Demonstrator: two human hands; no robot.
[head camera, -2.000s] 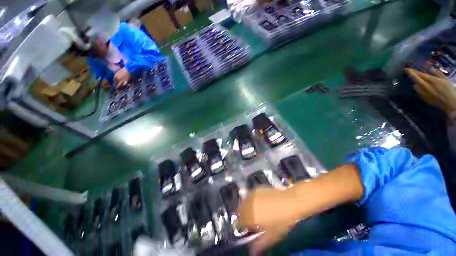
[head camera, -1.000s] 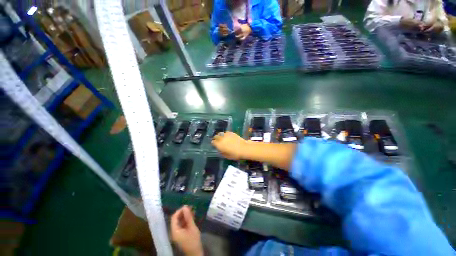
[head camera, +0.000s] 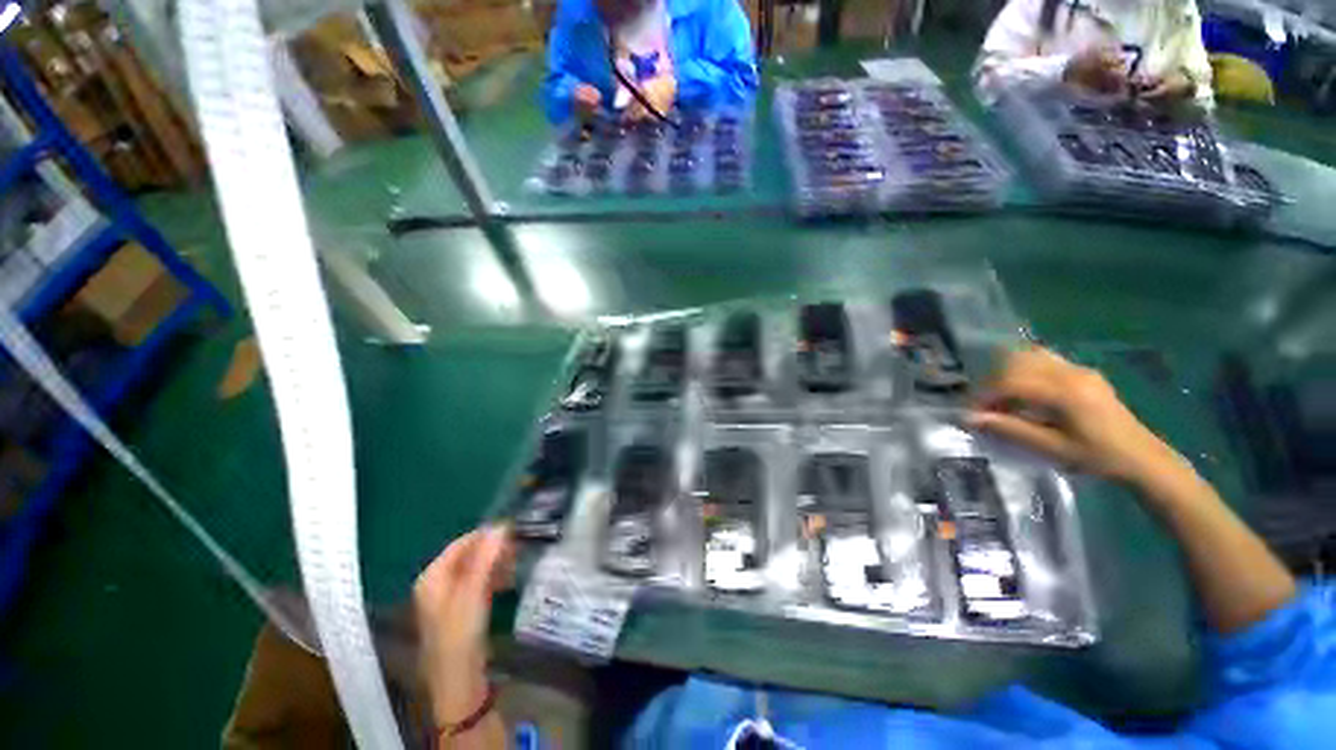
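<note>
A clear blister tray (head camera: 865, 415) with two rows of black handheld terminals (head camera: 728, 513) lies in front of me, slightly tilted in view. Some lower terminals show bright white areas. My left hand (head camera: 462, 601) is at the tray's lower left corner, with its fingertips closed on the edge. My right hand (head camera: 1062, 410) is at the tray's right side, with bent fingers over the rim; it is slightly blurred. A printed white label sheet (head camera: 574, 608) lies at the tray's lower left edge, beside my left hand.
A long white strip (head camera: 286, 322) hangs down at the left. Across the line are a person in blue (head camera: 711, 59), a person in a light smock (head camera: 1011, 52) and stacked trays (head camera: 887, 147). Blue shelving (head camera: 125, 242) stands left. Dark items (head camera: 1267, 425) lie at the right.
The two side-by-side trays now show as one tray in the middle. My right hand has moved from the left tray to the right side; my left hand has come up to the tray's corner.
</note>
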